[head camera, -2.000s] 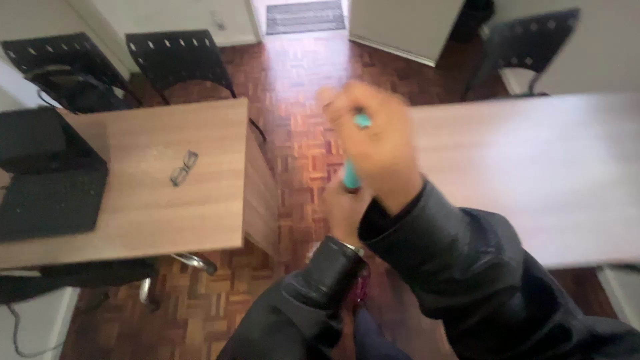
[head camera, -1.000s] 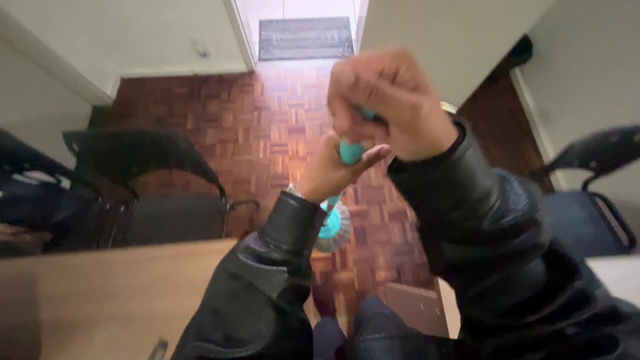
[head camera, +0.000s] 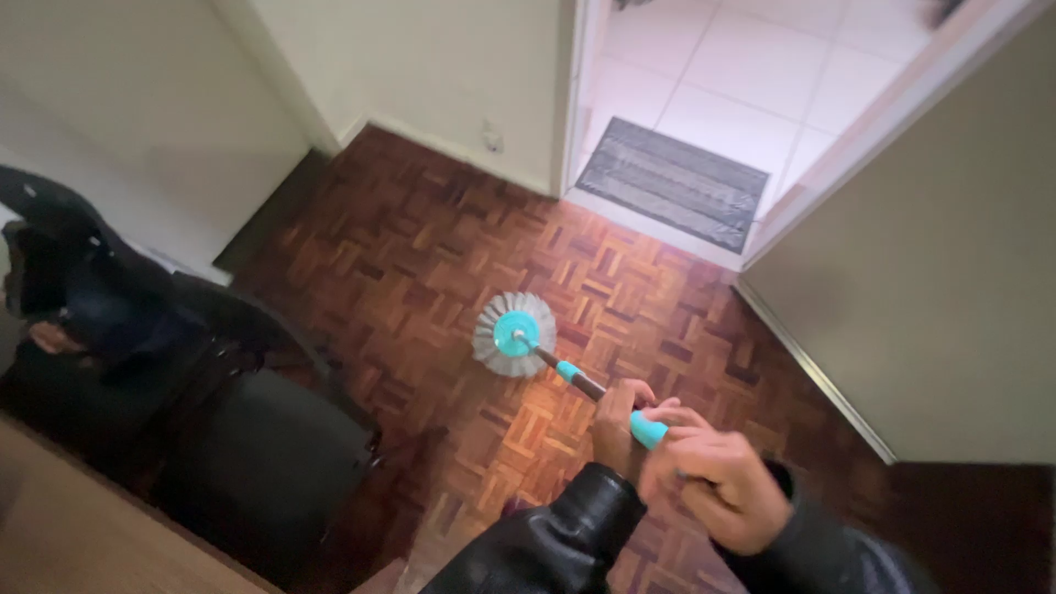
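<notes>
A spin mop with a round turquoise head (head camera: 516, 333) and a grey fringe rests on the parquet floor (head camera: 412, 239). Its dark pole with turquoise parts slants from the head toward the lower right. My left hand (head camera: 617, 425) is closed around the pole, just below a turquoise collar. Nearer to me, my right hand (head camera: 722, 478) is closed on the upper end of the pole, behind the turquoise grip (head camera: 648, 430). The fingers hide the end of the pole.
Black chairs (head camera: 264, 462) stand at the left beside a wooden table (head camera: 99, 528). A grey doormat (head camera: 678, 183) lies in the doorway at the upper right, on light tiles. An open door (head camera: 916, 272) stands at the right, and a wall socket (head camera: 492, 136) is on the far wall.
The view has turned and moved toward the doorway, away from the laptop table. The mop head now shows fully on the floor. Both hands have stayed on the pole and sit lower in view.
</notes>
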